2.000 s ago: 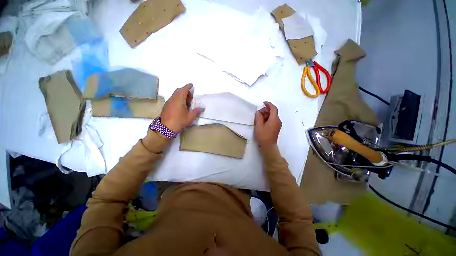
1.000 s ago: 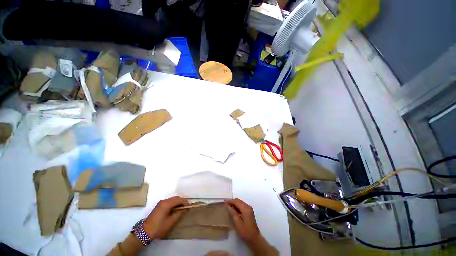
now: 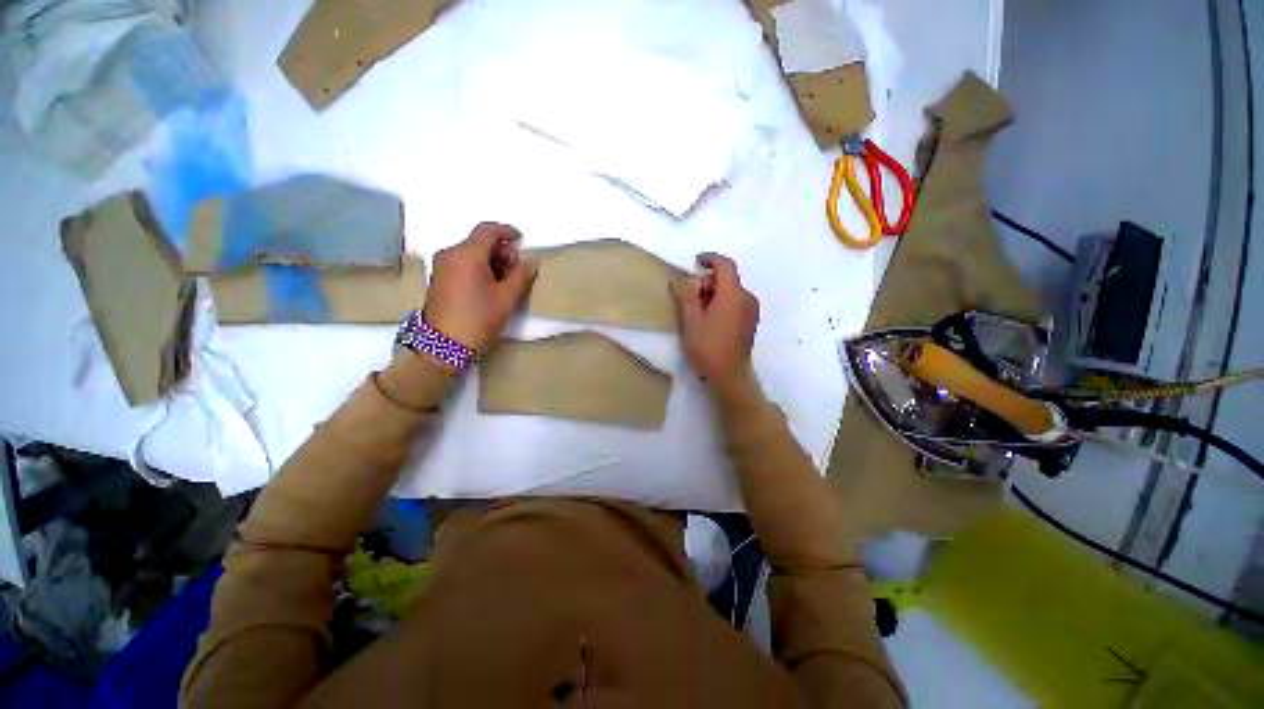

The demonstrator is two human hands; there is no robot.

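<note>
A khaki peaked fabric piece [image 3: 603, 285] lies flat in front of me between my hands, its straight edge toward me. My left hand [image 3: 478, 284] pinches its left end and my right hand [image 3: 717, 312] holds its right end at the corner. A second khaki piece [image 3: 574, 380] lies just nearer to me, apart from the first. No white piece shows on top of the upper khaki piece; whether one is under it I cannot tell. Thin white sheets [image 3: 665, 166] lie beyond the pieces.
Tan and grey-blue cut-piece stacks [image 3: 326, 229] and a tan stack [image 3: 128, 294] lie at left. A dotted tan template [image 3: 363, 42] is at upper left. Scissors [image 3: 871, 194] lie at upper right. A steam iron [image 3: 957, 391] stands on a khaki cloth [image 3: 957, 222] at right.
The view dipped back down. A khaki piece, held over the lower work a second ago, now lies where the white peaked piece showed. Both hands have moved up to its ends.
</note>
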